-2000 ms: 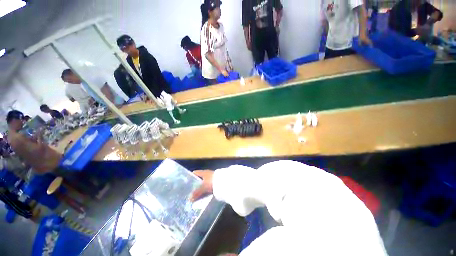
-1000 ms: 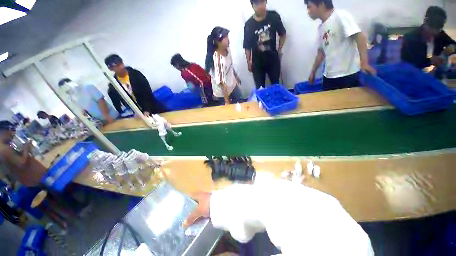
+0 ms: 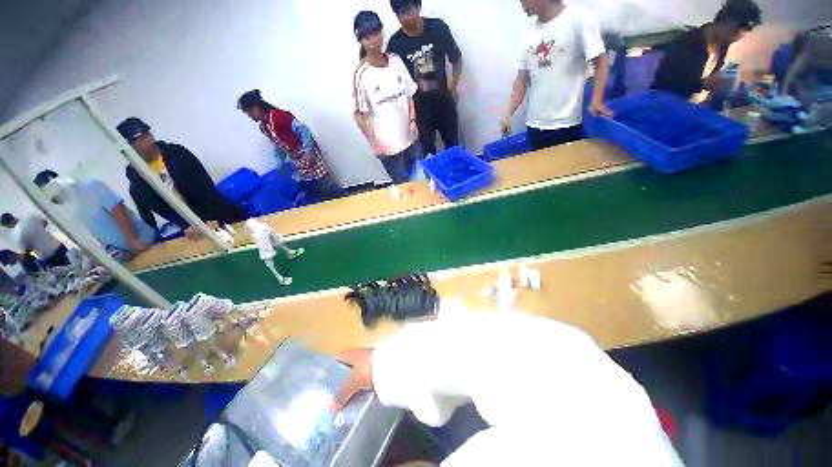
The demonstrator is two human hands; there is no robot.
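Observation:
A large silvery metal box [image 3: 296, 401] with a shiny top fills the lower left of the head view. My right hand [image 3: 356, 378], in a long white sleeve, grips its upper right edge, with the fingers lying on the top. A black cable [image 3: 239, 441] loops over the box's near end, beside white items cut off by the bottom edge. My left hand is not clearly seen.
Beyond lie striped figure bodies [image 3: 173, 328], a black sash-part pile [image 3: 397, 298] and small white bottles [image 3: 529, 277] on the tan bench. A green conveyor [image 3: 438, 233] carries one figure [image 3: 269, 248]. Blue crates [image 3: 675, 132] and several people stand beyond.
The bench, conveyor and people have shifted left in view. The box and my right hand stay at nearly the same place in the picture, the grip unchanged.

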